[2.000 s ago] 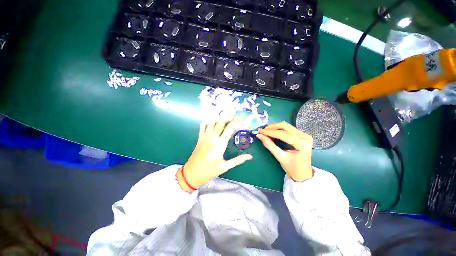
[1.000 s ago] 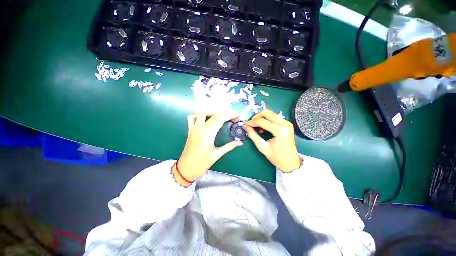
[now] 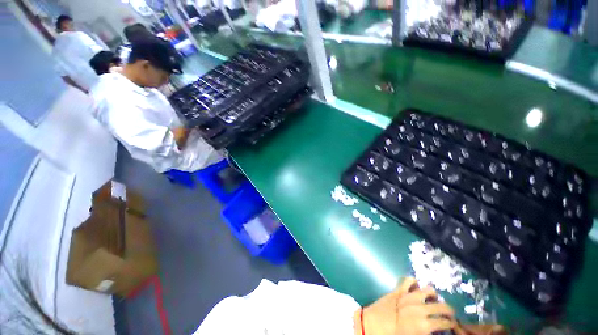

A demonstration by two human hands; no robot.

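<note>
My left hand, with a red band at the wrist, is at the bottom edge, partly cut off. A sliver of a dark round unit shows by its fingers; whether they grip it is hidden. A blurred bit of my right hand shows at the bottom edge to the right. Beside my left hand lies a pile of silver-white pieces, with smaller piles farther left. The black blister tray with round units in its pockets lies behind the piles.
Stacked black trays stand on the green bench at the upper left, beside a person in white. Blue bins are below the bench edge. A carton is on the floor. A pale rail runs behind.
The view has swung left and up, showing people, stacked trays and floor. Both hands now sit at the bottom edge; the orange screwdriver and screw dish are out of view.
</note>
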